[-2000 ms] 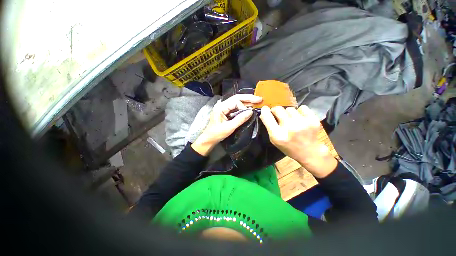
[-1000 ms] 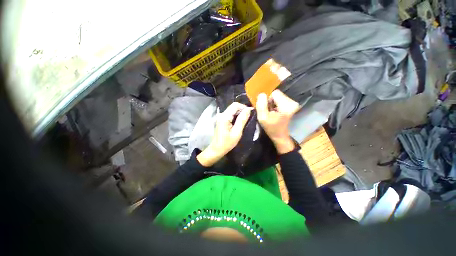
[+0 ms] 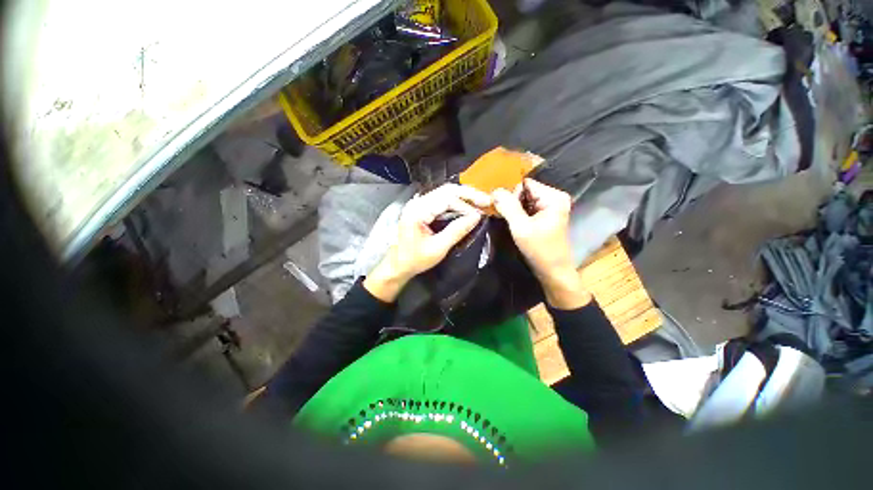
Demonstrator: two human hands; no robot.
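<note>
The orange patch (image 3: 496, 169) stands up at my fingertips, above the dark work piece (image 3: 461, 266) that lies in my lap. My left hand (image 3: 424, 236) pinches the top edge of the dark piece close under the patch. My right hand (image 3: 539, 222) grips the lower right part of the orange patch between thumb and fingers. The fingertips of both hands are close together. The spot where patch and dark cloth meet is hidden by the fingers.
A wooden stool (image 3: 613, 299) is at my right. A yellow crate (image 3: 392, 117) with dark shiny items stands ahead, beside the whitish worktable (image 3: 124, 105). Grey garments (image 3: 660, 105) spread ahead right. More cloth heaps (image 3: 823, 278) lie on the floor far right.
The orange patch was lifted and tilted, and is now lower and bent near my fingers. My right hand has turned more upright and its forearm has moved inward, uncovering more of the stool.
</note>
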